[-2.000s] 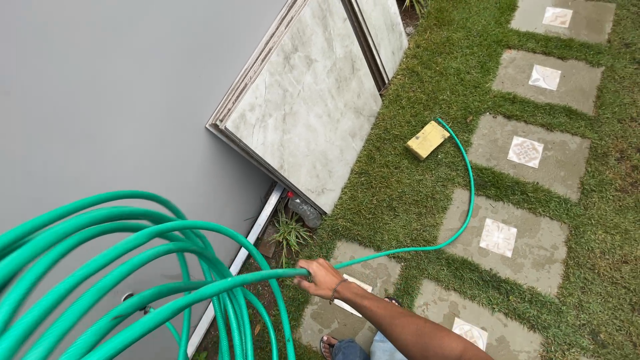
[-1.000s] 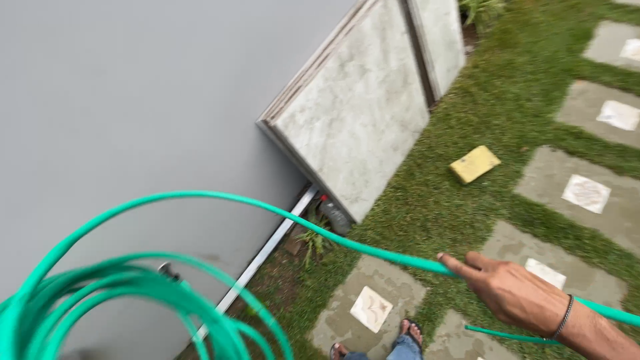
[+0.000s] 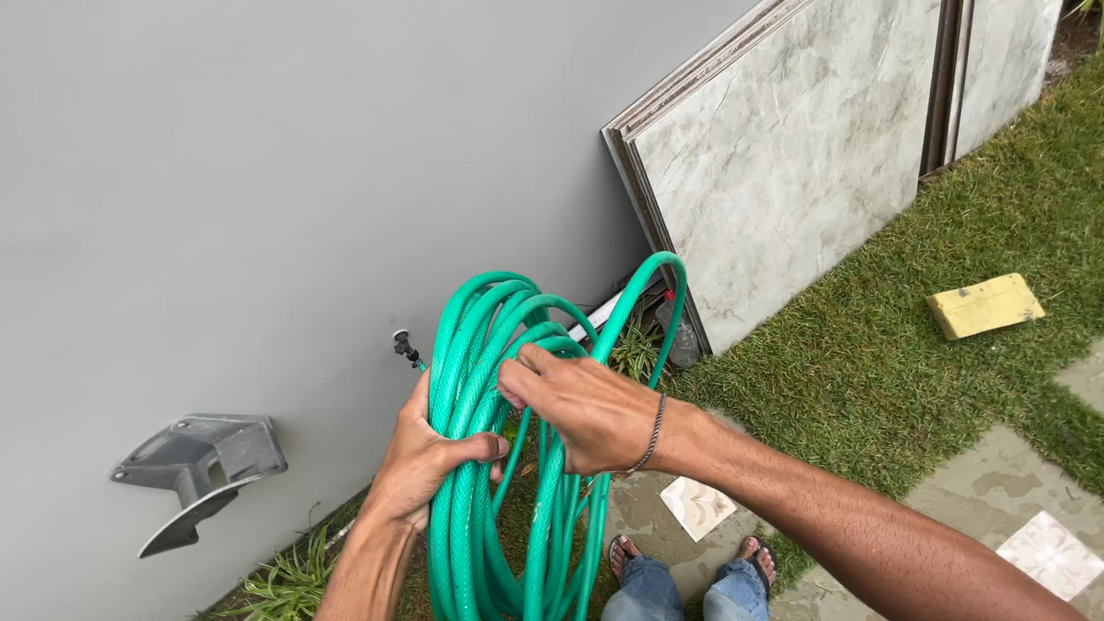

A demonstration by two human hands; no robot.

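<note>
A green garden hose [image 3: 466, 414] hangs in thick loops in front of me, a little left of centre. My left hand [image 3: 427, 457] grips the bundle from its left side, thumb across the front loops. My right hand [image 3: 586, 401], with a braided bracelet at the wrist, is closed at the upper right of the coil, holding a hose strand; its fingertips are partly hidden among the loops. One loop arches up beyond the right hand. Just left of the coil, a black tap fitting [image 3: 405, 347] on the wall has a short piece of green hose on it.
A grey plastic hose bracket [image 3: 203, 470] juts from the grey wall [image 3: 259, 172]. Large marbled slabs [image 3: 793, 155] lean on the wall, with a plastic bottle [image 3: 677, 332] at their foot. A yellow block [image 3: 986, 306] lies on the grass [image 3: 845, 388], near paving slabs [image 3: 975, 483].
My right hand, earlier stretched out to the right along the hose, has come back to the coil. The free hose end, earlier on the ground beside the yellow block, is no longer there. My left hand has come into view.
</note>
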